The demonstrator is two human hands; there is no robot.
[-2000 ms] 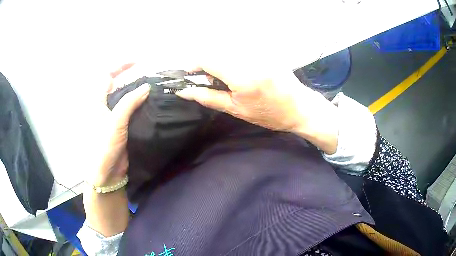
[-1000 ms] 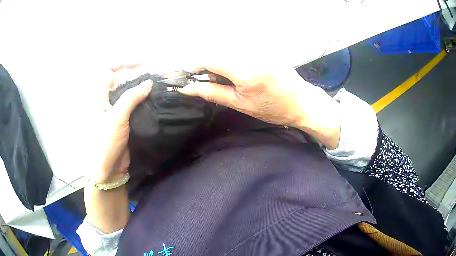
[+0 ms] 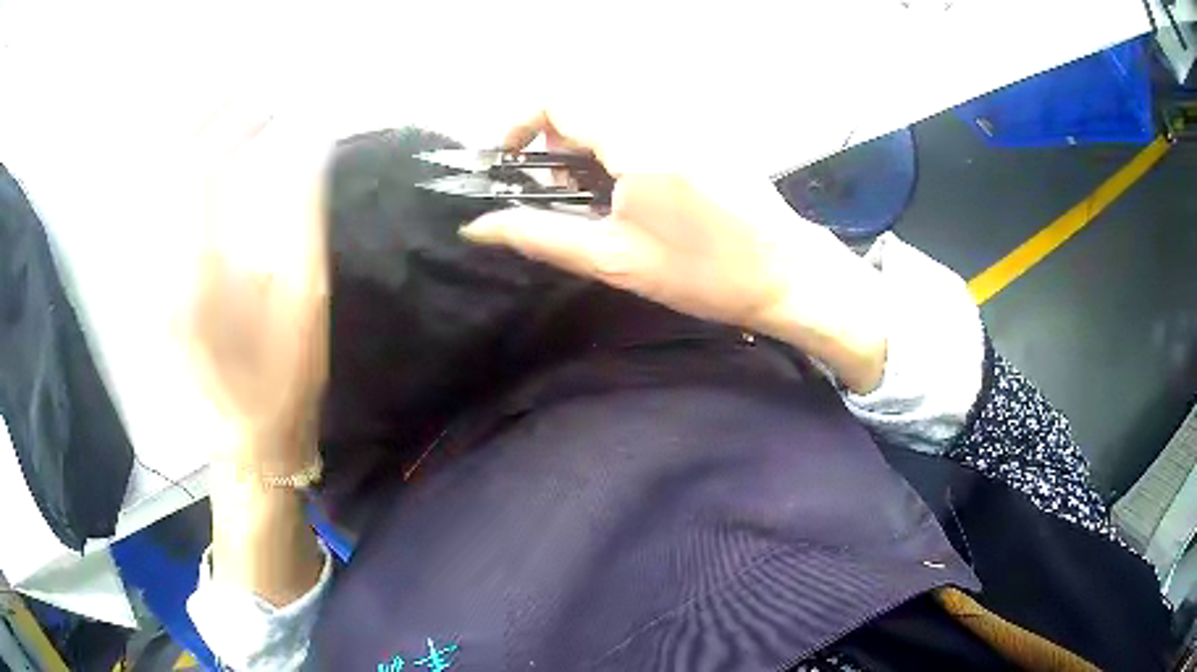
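Note:
A black fabric piece (image 3: 407,289) lies bunched between my hands, over the table's front edge and against the dark apron. My right hand (image 3: 670,236) holds dark thread snips (image 3: 505,176) with two pale pointed blades, which are apart and point left over the black fabric. My left hand (image 3: 263,302) is blurred and washed out at the left side of the black piece. Its fingers are hard to make out, and I cannot tell if they grip the fabric.
A narrow black panel (image 3: 59,381) lies at the far left of the white table (image 3: 735,66). A round blue object (image 3: 860,184) and a blue container (image 3: 1063,99) are beyond the table edge at right. A yellow line (image 3: 1076,217) crosses the grey floor.
My left hand has moved left from its thumb pinch on the fabric edge and turned. The snips now show open and a little higher. The zipper teeth seen before no longer show.

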